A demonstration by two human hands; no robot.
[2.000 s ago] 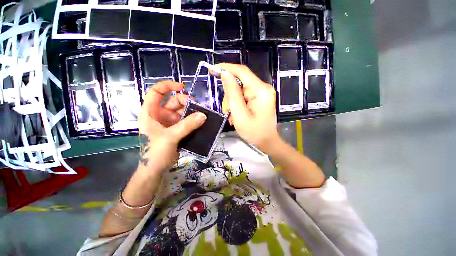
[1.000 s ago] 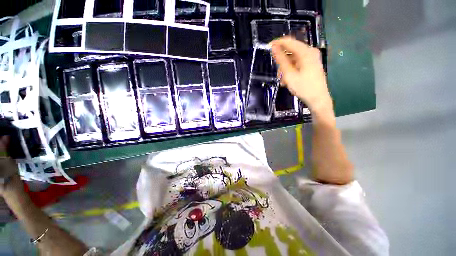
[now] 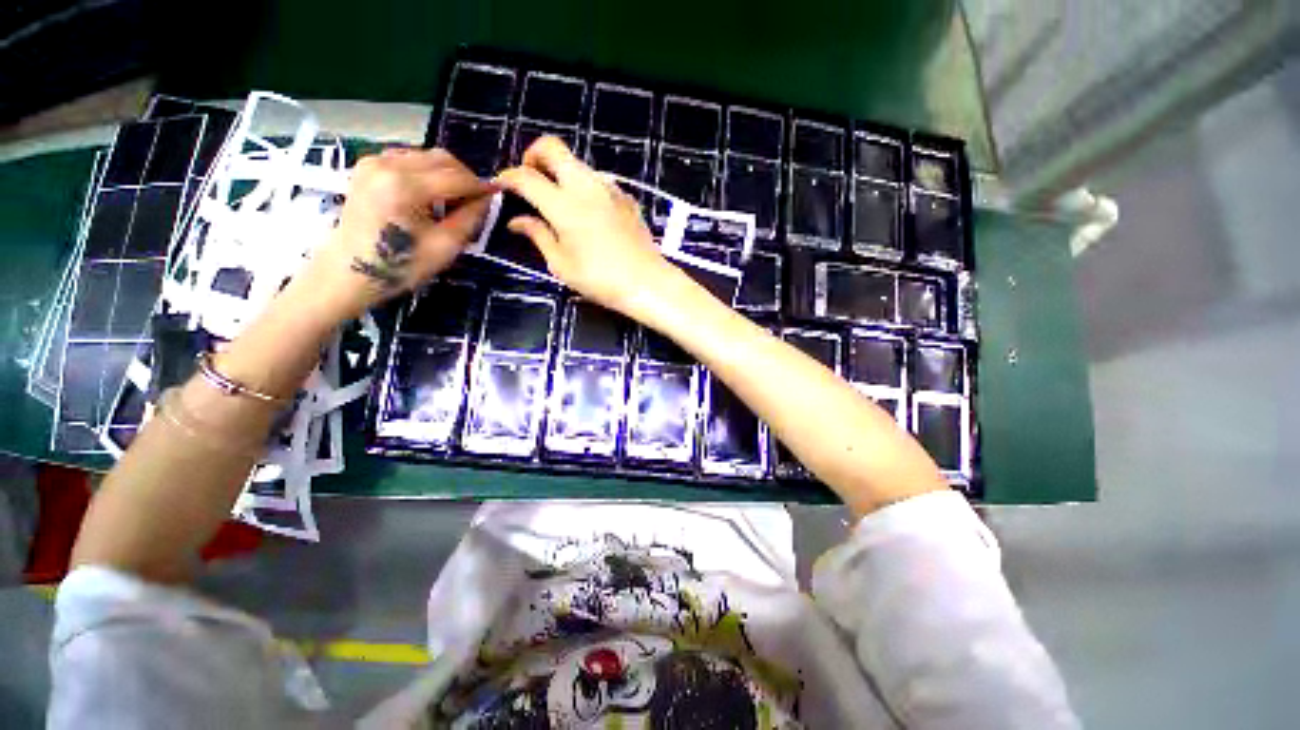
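Note:
The die-cut adhesive sheet lies across the middle of the black blister tray, its white lattice showing right of my right hand. My left hand and my right hand are close together at the sheet's left end. Their fingertips pinch at a white strip edge; the exact piece between them is too small to tell. Housings with silver rims, such as this one, stand in the tray's pockets in a near and a far row. A sideways housing lies in the middle row.
A tangled white scrap pile lies left of the tray. Spare black adhesive sheets lie beyond it at the far left. The green bench top shows at the right, its front edge running below the tray. Something red shows under the bench at left.
The housing my right hand was setting down is released. My left hand has come from the scrap pile, and both hands now meet at the sheet. The view has shifted, showing the whole tray.

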